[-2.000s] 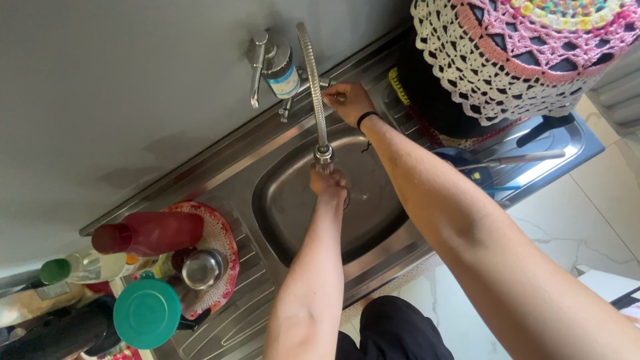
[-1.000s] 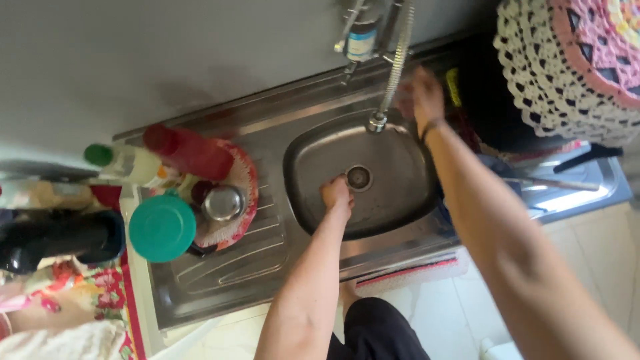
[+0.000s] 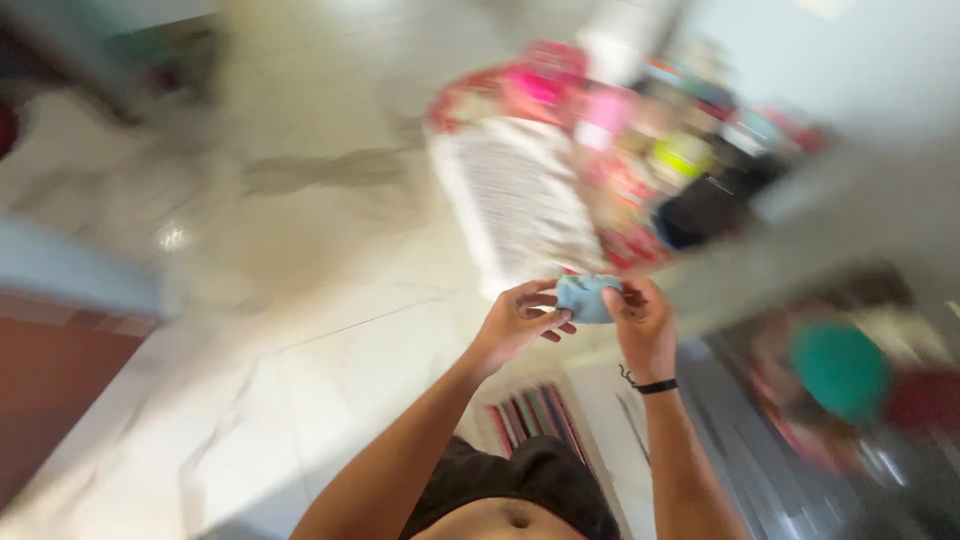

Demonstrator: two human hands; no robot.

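A small light blue cloth or sponge-like piece (image 3: pixel 589 298) is held between both hands in front of my body. My left hand (image 3: pixel 517 322) pinches its left end between thumb and fingers. My right hand (image 3: pixel 641 315), with a black band at the wrist, grips the right end, thumb on the near face. The exact material of the piece cannot be told. Just beyond it, a white cloth (image 3: pixel 517 195) hangs or lies at the edge of a table with a red patterned cover.
Blurred pink, yellow and black items, among them a black object (image 3: pixel 712 199), crowd the table. The steel sink's drainboard (image 3: pixel 727 427) runs along the right, with a green round lid (image 3: pixel 840 371) and a red container (image 3: pixel 926 401). A striped mat (image 3: pixel 536 412) lies on the tiled floor (image 3: pixel 315 390).
Both hands have left the sink and faucet and come together on the light blue piece. The view has swung to the left, towards the table and floor.
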